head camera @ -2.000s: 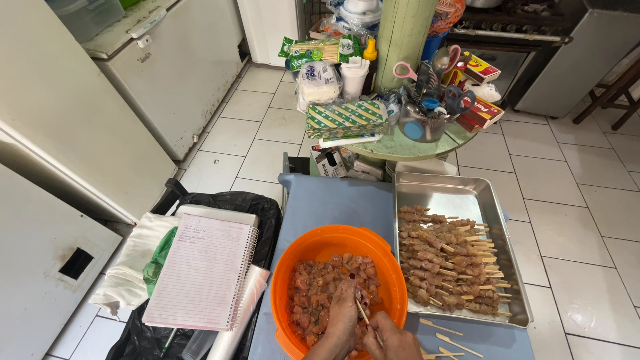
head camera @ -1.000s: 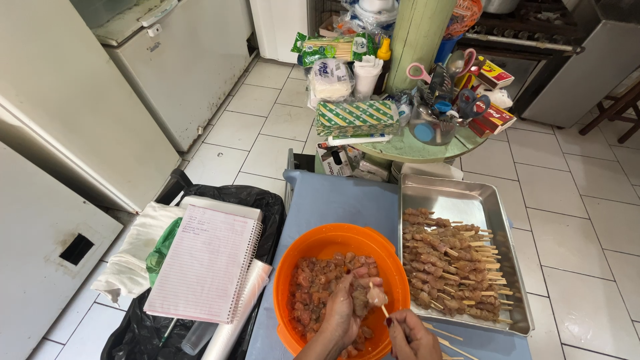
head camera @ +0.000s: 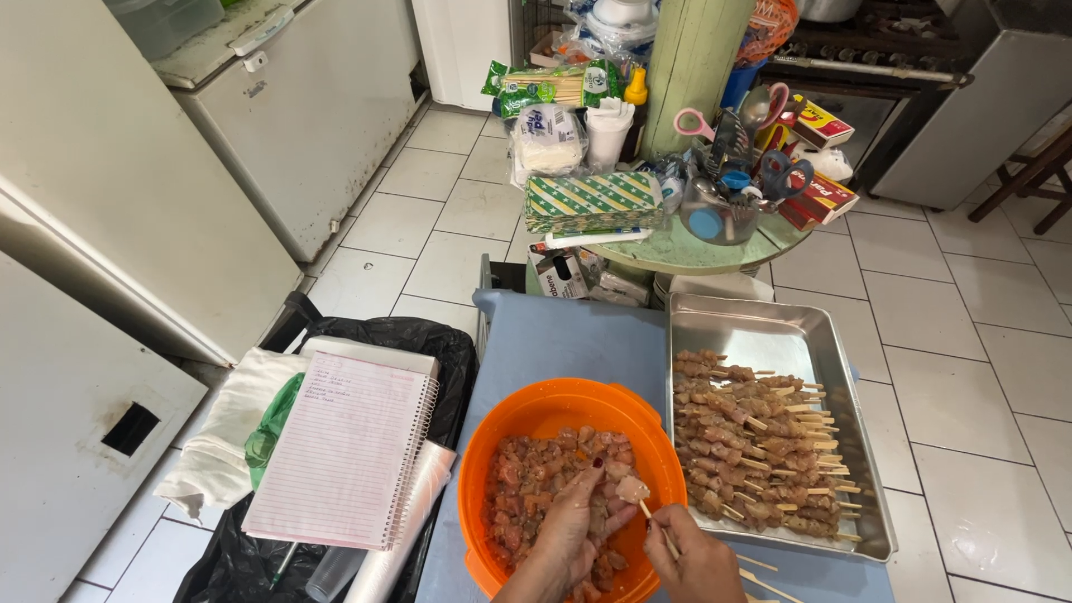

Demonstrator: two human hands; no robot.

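Note:
An orange plastic bowl [head camera: 536, 400] holds cubes of raw meat [head camera: 515, 502]. Over its right half, my left hand [head camera: 578, 523] is cupped under meat pieces, a few of them at the fingers. My right hand [head camera: 693, 557] grips a wooden skewer [head camera: 662, 529] above the bowl's right rim; a pale meat cube [head camera: 632, 490] is at the skewer's tip. To the right, a metal tray [head camera: 737, 314] bears a pile of meat skewers [head camera: 758, 444], their bare stick ends mostly pointing right. Bare wooden skewers [head camera: 766, 584] lie on the blue tabletop [head camera: 561, 335] below the tray.
A spiral notebook [head camera: 343, 452] with handwriting lies left of the bowl, beside a white cloth [head camera: 213, 435] and a roll of clear plastic [head camera: 402, 523]. Beyond, a round green table [head camera: 670, 251] holds napkins, scissors and utensils. Chest freezers [head camera: 310, 109] stand at left, a stove [head camera: 871, 50] at back right.
Two seconds ago both hands were lower and close together in the bowl. My left hand has since turned palm up, and my right hand with the skewer is farther right.

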